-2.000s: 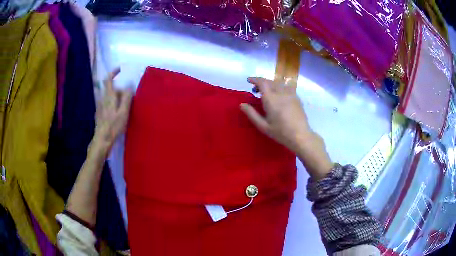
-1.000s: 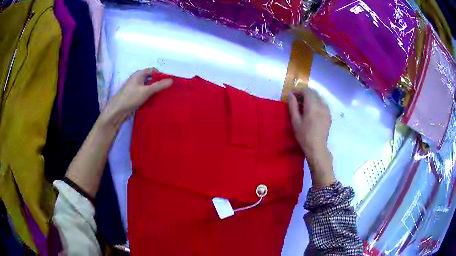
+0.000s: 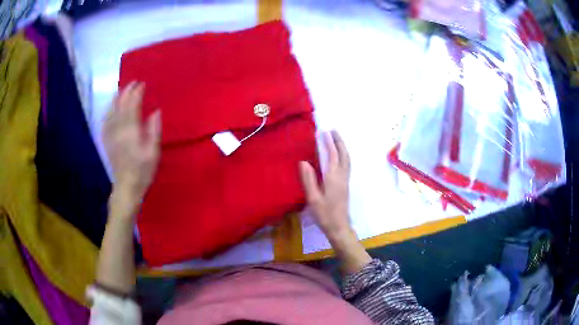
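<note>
A red jacket lies folded to a rough rectangle on the white table, slightly turned. A round gold button and a white hang tag on a thin string show on its front. My left hand is at the jacket's left edge, fingers apart and blurred, holding nothing that I can see. My right hand is at its right edge, fingers spread, thumb close to the cloth.
Empty clear bags with red bands lie at the right. A mustard jacket and a navy garment hang at the left. Yellow tape marks the front edge. Pale crumpled plastic is below right.
The view has swung down and right, showing the table's front edge. The whole folded jacket now shows, with its near edge on the table. Both hands have moved from its far corners to its sides.
</note>
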